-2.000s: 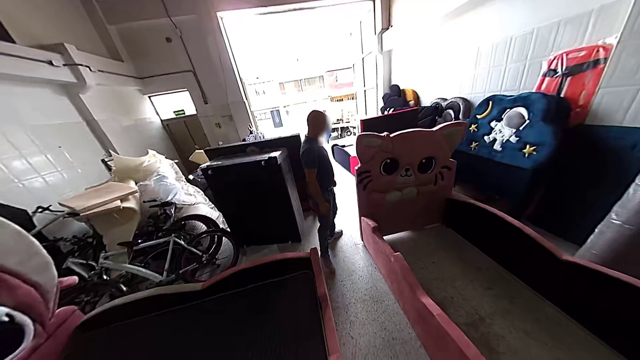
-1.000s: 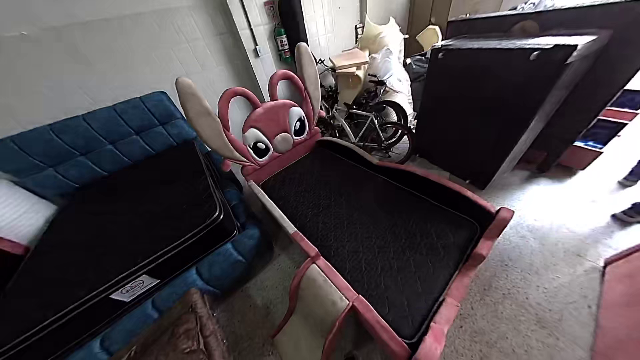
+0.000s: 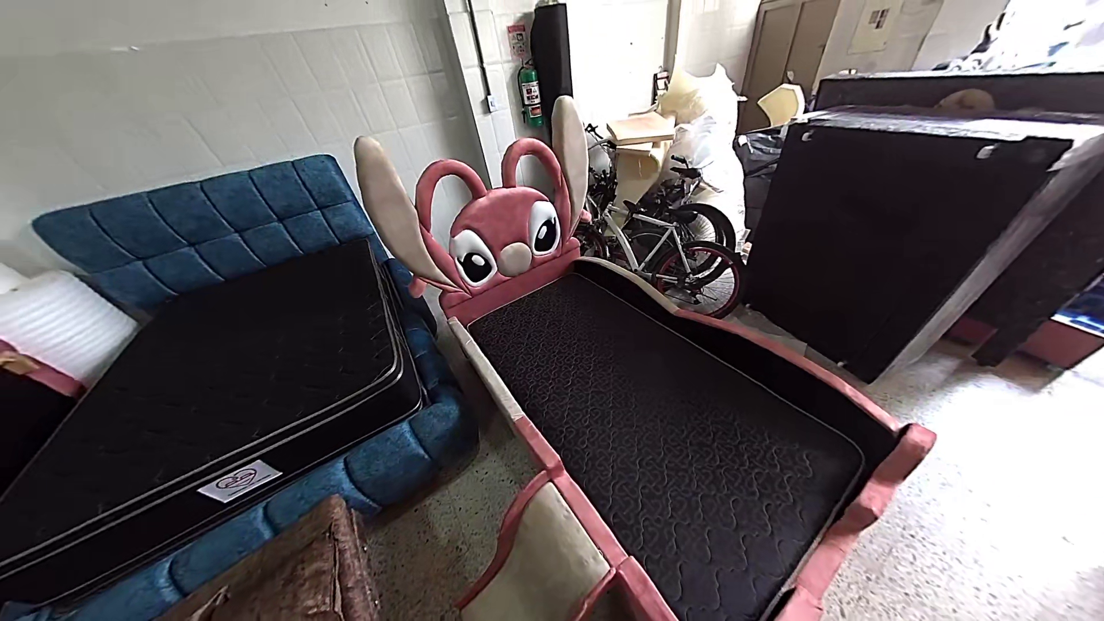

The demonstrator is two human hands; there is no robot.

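Note:
Neither of my hands shows in the head view. In the middle stands a child's bed frame with pink upholstered rails [image 3: 871,504] and a character headboard [image 3: 509,228] with big eyes and long beige ears. A black quilted mattress [image 3: 673,423] lies inside it. A beige panel with pink edging [image 3: 539,561] joins its near side rail. To the left is a blue tufted bed frame [image 3: 216,224] holding a thick black mattress [image 3: 233,354].
Bicycles [image 3: 664,246] stand behind the pink bed, near wrapped foam pieces [image 3: 711,129]. Large black bed bases [image 3: 897,241] stand on edge at right. A fire extinguisher [image 3: 530,93] hangs on the wall. A brown upholstered piece [image 3: 285,569] sits at the lower left, a white wrapped roll [image 3: 60,319] at far left.
The view has swung far left from the pink cat-faced bed and the doorway. The person standing by the black bases two seconds ago is out of sight.

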